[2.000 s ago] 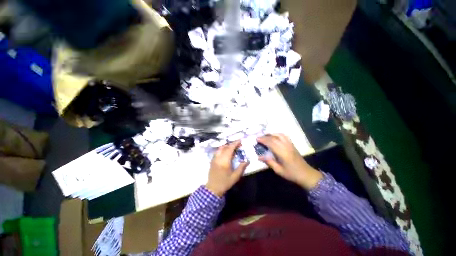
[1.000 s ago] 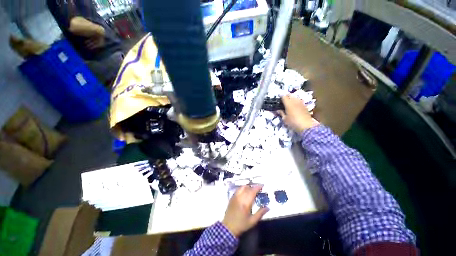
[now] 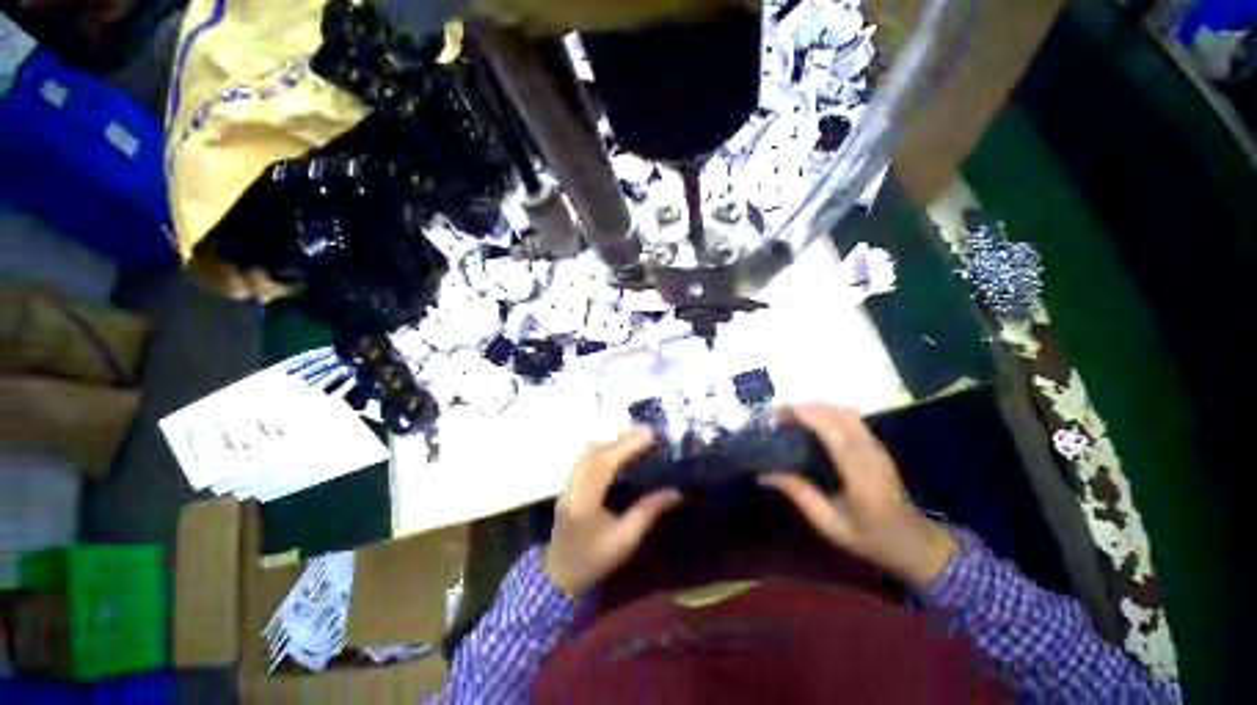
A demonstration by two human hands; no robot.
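Observation:
My left hand (image 3: 601,512) and my right hand (image 3: 866,499) hold the two ends of a long black housing (image 3: 724,460) at the board's front edge. Dark square inserts (image 3: 753,386) and bright white parts lie just beyond it on the pale board (image 3: 510,475); glare hides their detail. The power screwdriver (image 3: 703,282) hangs over the board with its metal nose pointing down, untouched by my hands. White socket modules (image 3: 545,296) are heaped behind and left of it.
A yellow sack (image 3: 248,103) spills black housings at back left. Stacked white panels (image 3: 276,438) lie left of the board. An open carton (image 3: 214,585) and green crate (image 3: 117,613) stand low left. Screws (image 3: 1002,269) lie at right. A blue crate (image 3: 83,145) is far left.
My right hand has come back from the heap to the board's front edge. Both hands now grip the black housing. The view has tilted down, and the screwdriver shows nearer the board's middle.

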